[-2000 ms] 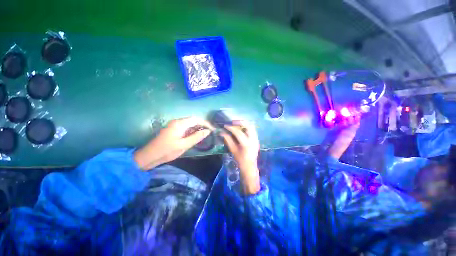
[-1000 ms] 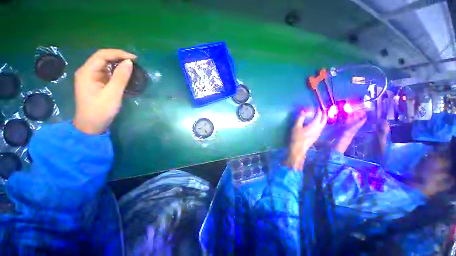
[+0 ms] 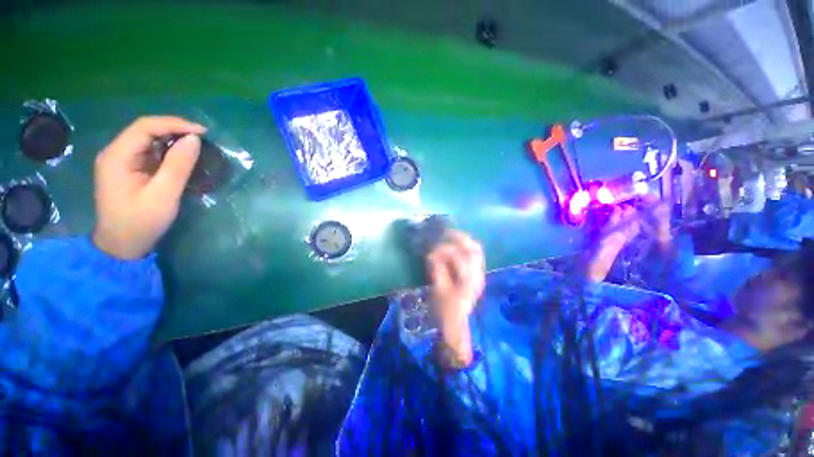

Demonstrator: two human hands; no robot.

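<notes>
My left hand point(image 3: 143, 189) is at the left, thumb and fingertips pinched at the edge of a dark disc point(image 3: 209, 168) with crinkled clear film at its right side. My right hand point(image 3: 453, 272) is blurred near the bench's front edge, its fingertips at a dark round disc point(image 3: 423, 234) that is also blurred. A round unit with a grey face and black rim point(image 3: 331, 240) lies face up between the hands. Another such unit point(image 3: 402, 173) lies against the right side of the blue bin point(image 3: 385, 143), which holds small silvery pieces point(image 3: 328, 147).
Several dark discs on clear film point(image 3: 28, 207) lie at the far left of the green bench point(image 3: 268, 294). At the right are an orange-red two-armed fixture point(image 3: 555, 161), pink-violet lights point(image 3: 589, 200) and another person's hands point(image 3: 616, 234). Clear tray pockets point(image 3: 415, 312) show below the bench edge.
My right hand has come back from near the lights to the disc by the bin, which has shifted nearer the bench edge. My left hand stays at its disc. The view has shifted.
</notes>
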